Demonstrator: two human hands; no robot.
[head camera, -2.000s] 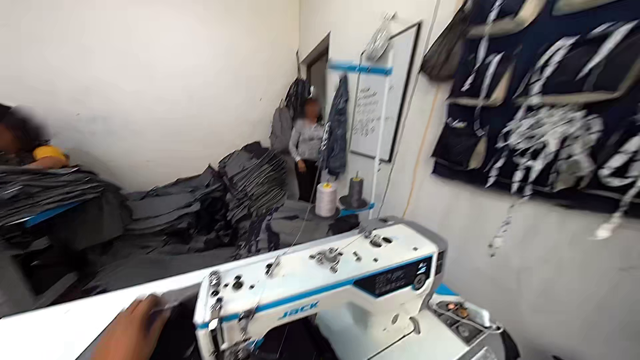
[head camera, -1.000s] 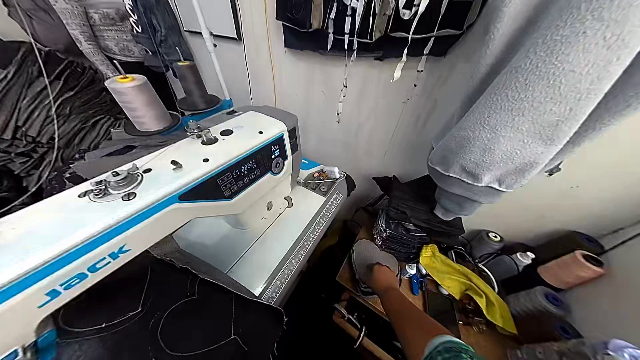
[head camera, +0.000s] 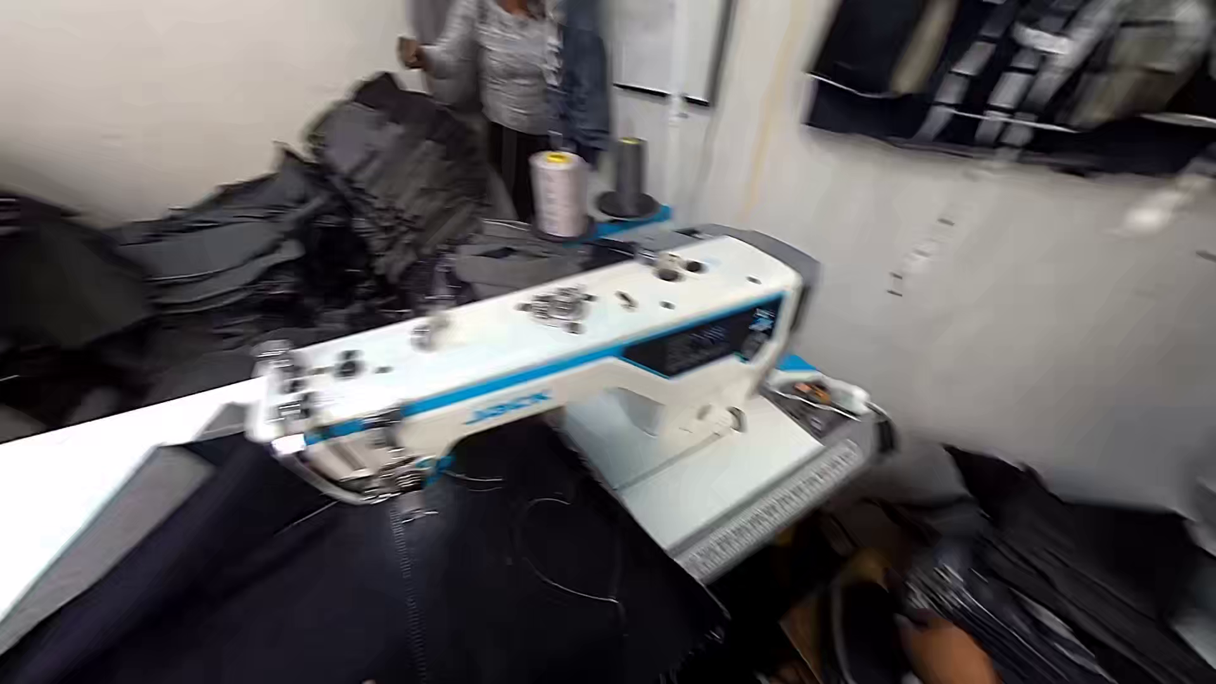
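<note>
A white and blue Jack sewing machine (head camera: 532, 351) stands on a white table. Dark denim fabric (head camera: 456, 589) with curved light stitching lines lies under its needle area and spreads toward me. My right hand (head camera: 945, 651) is at the lower right edge, blurred, beside a dark piece of cloth and a stack of dark fabric (head camera: 959, 598); whether it grips any of it cannot be made out. My left hand is not clearly visible; only a tiny skin-toned spot shows at the bottom edge.
Piles of dark grey cut fabric (head camera: 228, 256) lie behind the table. A white thread cone (head camera: 560, 195) and a dark thread cone (head camera: 629, 176) stand behind the machine. A person (head camera: 513, 71) stands at the back. Pocketed cloth (head camera: 1007, 76) hangs on the right wall.
The view has swung back left since one second ago. My right hand, earlier over the wooden box of tools and thread, is now beside dark fabric at the lower right.
</note>
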